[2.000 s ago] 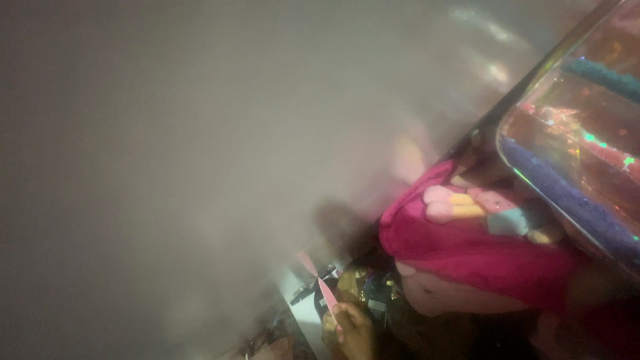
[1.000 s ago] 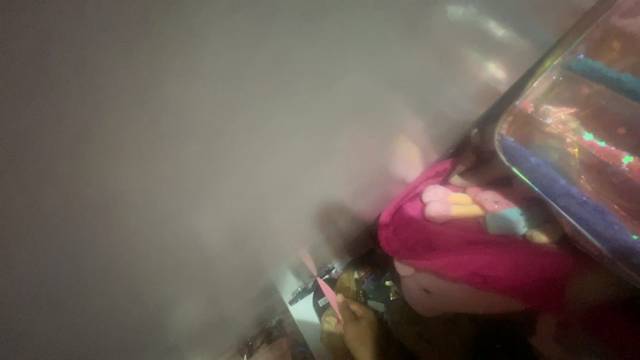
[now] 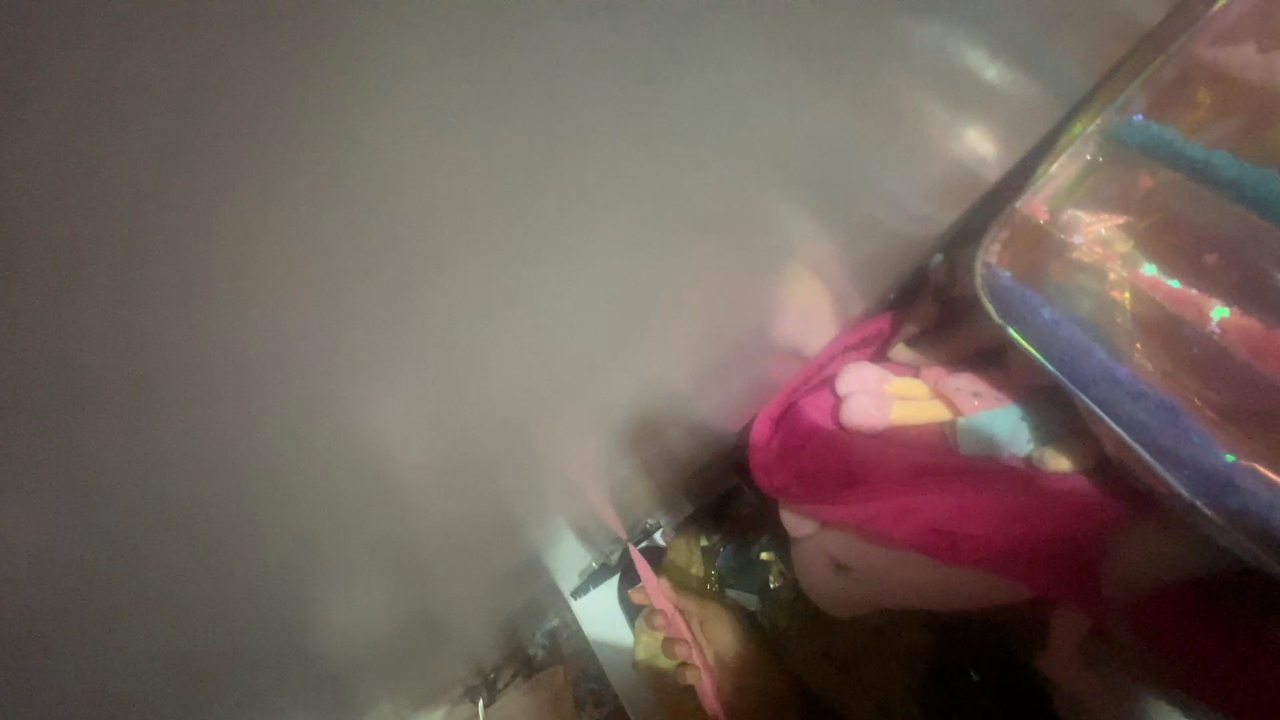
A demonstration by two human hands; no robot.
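At the lower middle of the head view, the visible hand, which seems to be my right hand (image 3: 705,635), has its fingers curled around a slim pink pointed tool (image 3: 665,600). The tool's tip points up and left, where a fainter pink streak, like a reflection, meets it on the blurred grey surface (image 3: 350,250). What kind of tool it is cannot be told. Beside the hand lie a dark, comb-like toothed piece (image 3: 605,575) and a white flat piece (image 3: 600,610). My left hand does not show.
A bright pink garment (image 3: 900,470) with a cartoon print, and a bare belly (image 3: 870,575) below it, fill the right middle. At the upper right is a clear, shiny case or pouch (image 3: 1130,300) with blue and teal bands and glitter. Dark, shiny clutter (image 3: 740,570) lies near the hand.
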